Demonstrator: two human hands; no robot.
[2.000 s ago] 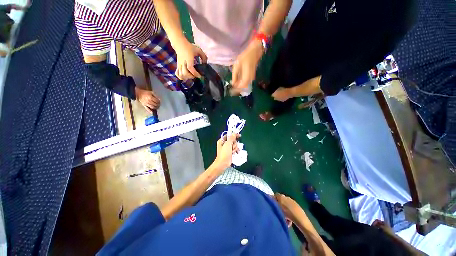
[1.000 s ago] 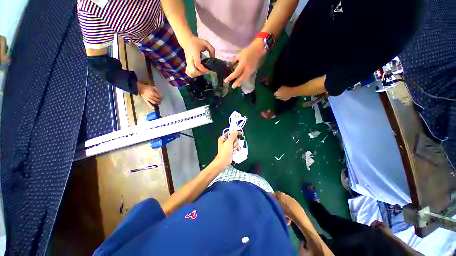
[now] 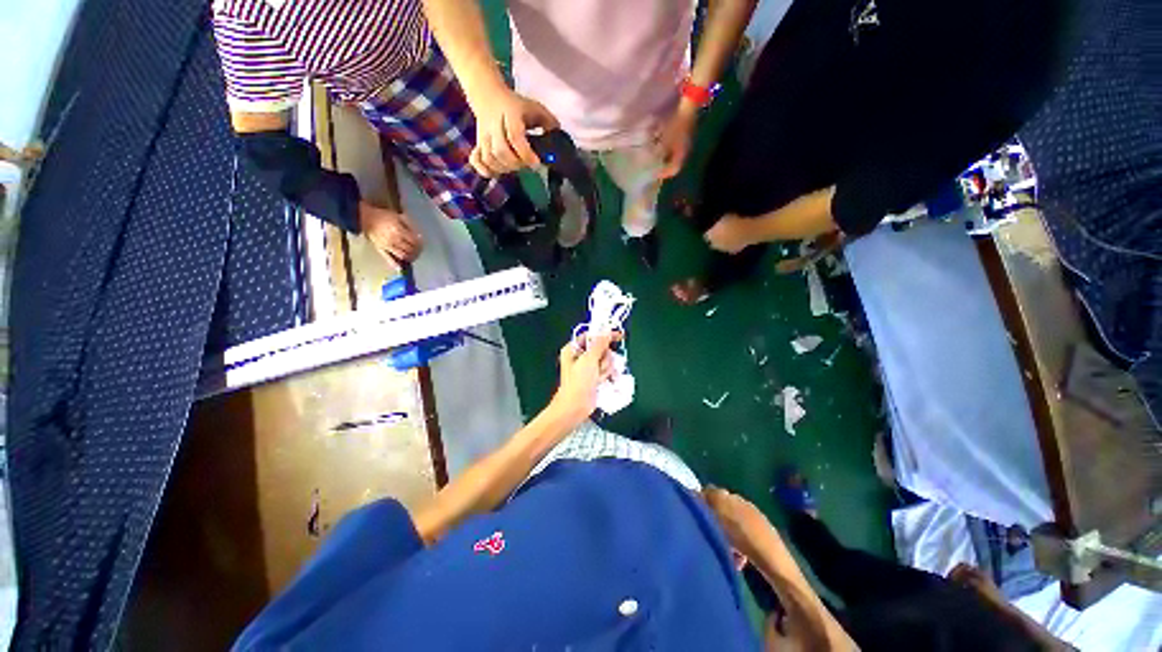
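My left hand (image 3: pixel 585 368) is closed around a looped bundle of thin white cord (image 3: pixel 608 310), held in the air in front of my blue shirt. White loops stick out above the fingers, and a chunky white piece (image 3: pixel 617 387) hangs just below the hand. My right arm runs along the right side of my shirt at the bottom; its hand is not clear enough to read. Across from me, a person in pink holds a black curved band (image 3: pixel 570 178) in one hand; the other hand hangs low.
A white ruled bar (image 3: pixel 382 334) sticks out past the left brown table (image 3: pixel 300 490), above blue clamps (image 3: pixel 423 352). People in striped and black clothes stand beside the person in pink. White scraps (image 3: pixel 791 408) lie on the green floor. Another table (image 3: pixel 1016 331) stands right.
The person in pink first brought both hands to the black band, then lowered one, leaving the band hanging from the other. My left hand and the cord have barely moved.
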